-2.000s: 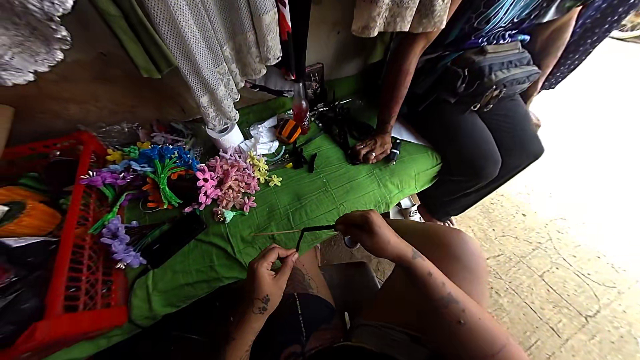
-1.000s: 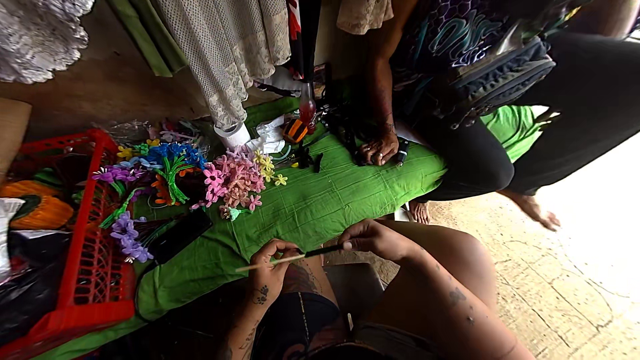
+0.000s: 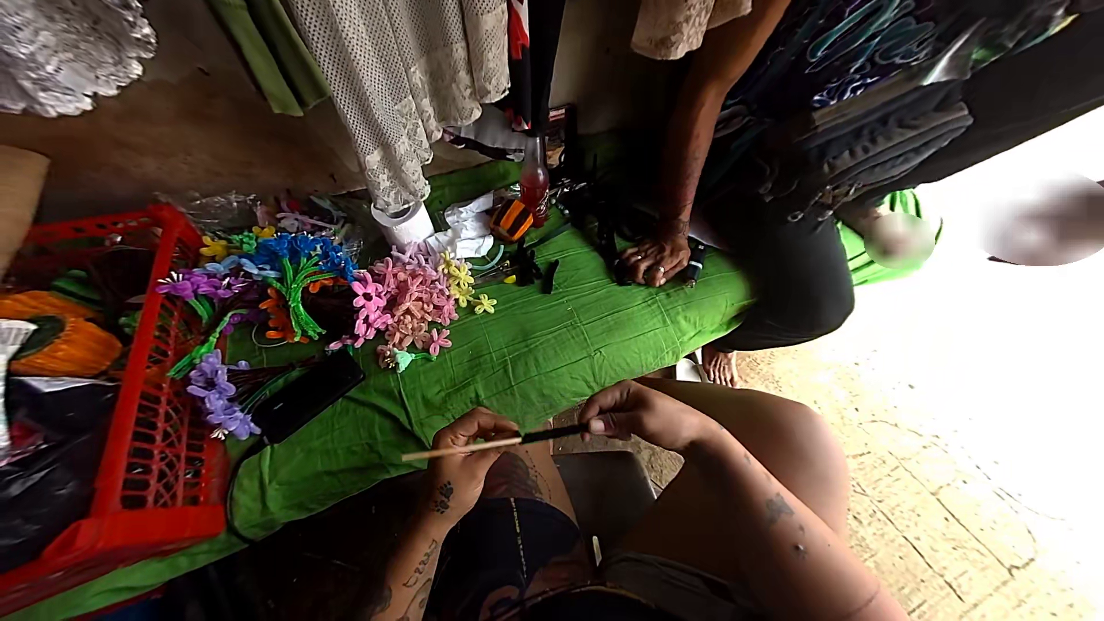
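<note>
A thin wooden stick (image 3: pixel 461 449) with a fuzzy black pipe cleaner (image 3: pixel 556 433) along its right part lies across my fingers, above my lap. My left hand (image 3: pixel 473 448) grips the stick near its middle, and its bare pale end sticks out to the left. My right hand (image 3: pixel 642 416) pinches the black end between thumb and fingers. Beyond my hands, pipe-cleaner flowers lie bunched on the green cloth (image 3: pixel 552 345): pink ones (image 3: pixel 410 297), blue ones with green stems (image 3: pixel 302 259) and purple ones (image 3: pixel 220 397).
A red plastic crate (image 3: pixel 147 405) stands at the left, beside a black phone (image 3: pixel 312 395) with a cable. Farther back are a toilet paper roll (image 3: pixel 404 226) and a glass bottle (image 3: pixel 535 183). At the right, a person's hand (image 3: pixel 660 257) rests on the cloth. Lace fabric (image 3: pixel 388 95) hangs above.
The black piece, bent between my hands two seconds ago, now lies straight along the stick. My hands have come into line with it. The person at the right has shifted their legs.
</note>
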